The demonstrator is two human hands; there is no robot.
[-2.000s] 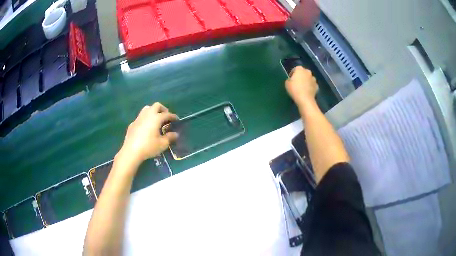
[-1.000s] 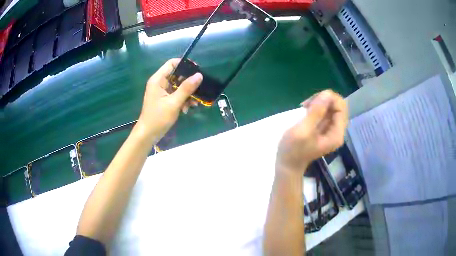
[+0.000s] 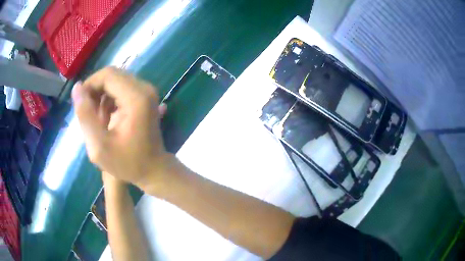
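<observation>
My right hand (image 3: 120, 125) is blurred, with curled fingers, at left centre above the green surface (image 3: 250, 33). It crosses in front of my left wrist. My left hand is hidden behind it; only the left forearm (image 3: 122, 222) shows clearly. No held frame can be made out. One phone middle frame (image 3: 210, 69) lies on the green surface along the white sheet (image 3: 224, 148), its near end hidden by my right hand. Parts of more frames (image 3: 94, 216) show at lower left. Several overlapping frames (image 3: 326, 94) lie on the sheet at right.
A red ridged tray (image 3: 81, 30) is at upper left, with a black tray (image 3: 18, 148) at the left edge and a small red piece (image 3: 34, 109) near it. Printed sheets (image 3: 408, 61) lie at upper right. A grey bar (image 3: 33, 79) reaches in from the left.
The view has turned and shifted right, showing more of the overlapping frames. My right hand has moved left across my left wrist. The frame held up in my left hand is no longer visible.
</observation>
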